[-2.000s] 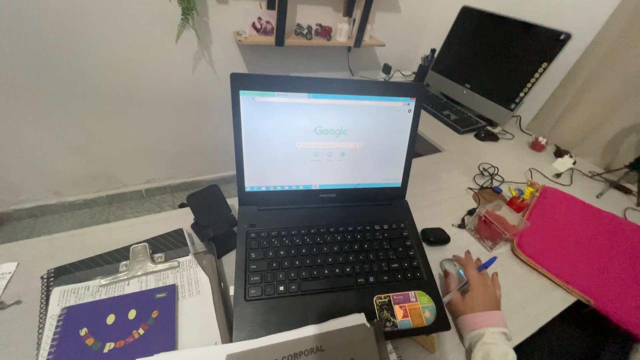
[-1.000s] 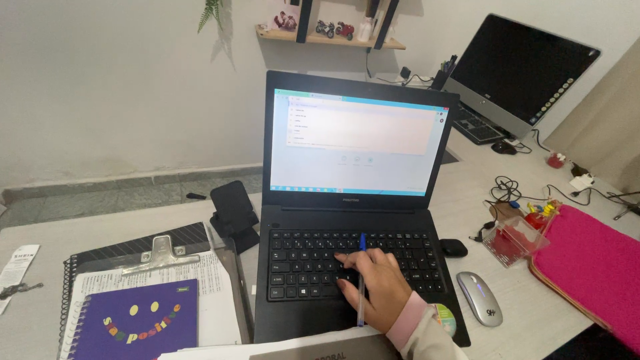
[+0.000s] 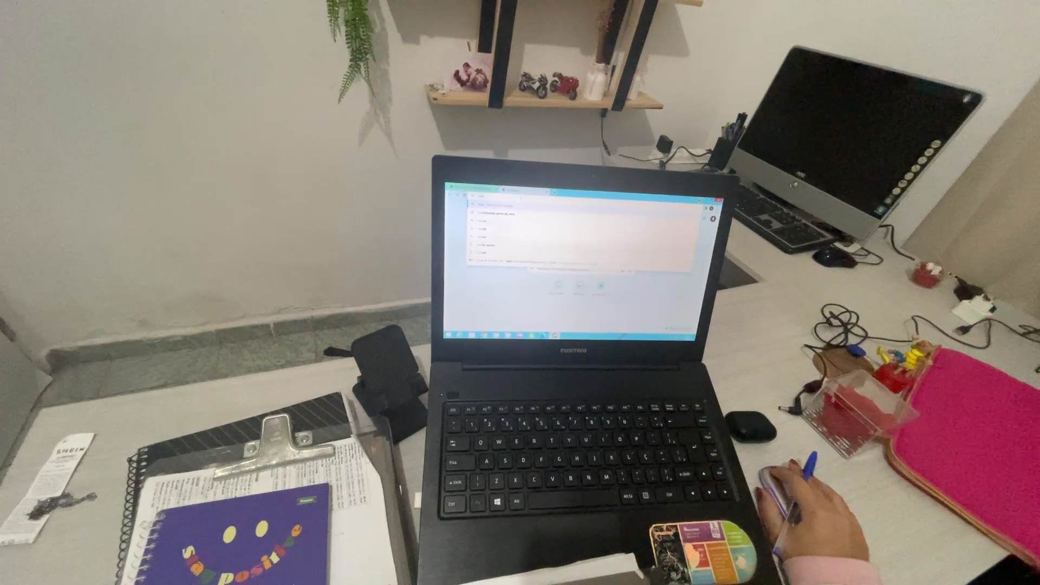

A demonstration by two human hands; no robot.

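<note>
My right hand (image 3: 812,512), in a pink cuff, rests on the silver computer mouse (image 3: 770,497) just right of the laptop. A blue pen (image 3: 792,516) is tucked between its fingers, cap end up. The black laptop (image 3: 573,349) stands open, its screen showing a browser with a dropdown list of suggestions. Left of it, a purple spiral notebook (image 3: 244,540) lies on a clipboard (image 3: 276,447) with printed sheets. Papers partly cover the laptop's front edge at the bottom of the view. My left hand is out of view.
Right of the laptop are a black earbud case (image 3: 751,426), a clear box (image 3: 853,414), tangled cables and a pink laptop sleeve (image 3: 979,439). A dark all-in-one computer (image 3: 861,138) stands at the back right. A black phone stand (image 3: 388,374) is left of the laptop.
Two seconds ago my right hand was at the mouse; one second ago it was on the keyboard with the pen. It is now back on the mouse. The suggestion list appeared on the screen.
</note>
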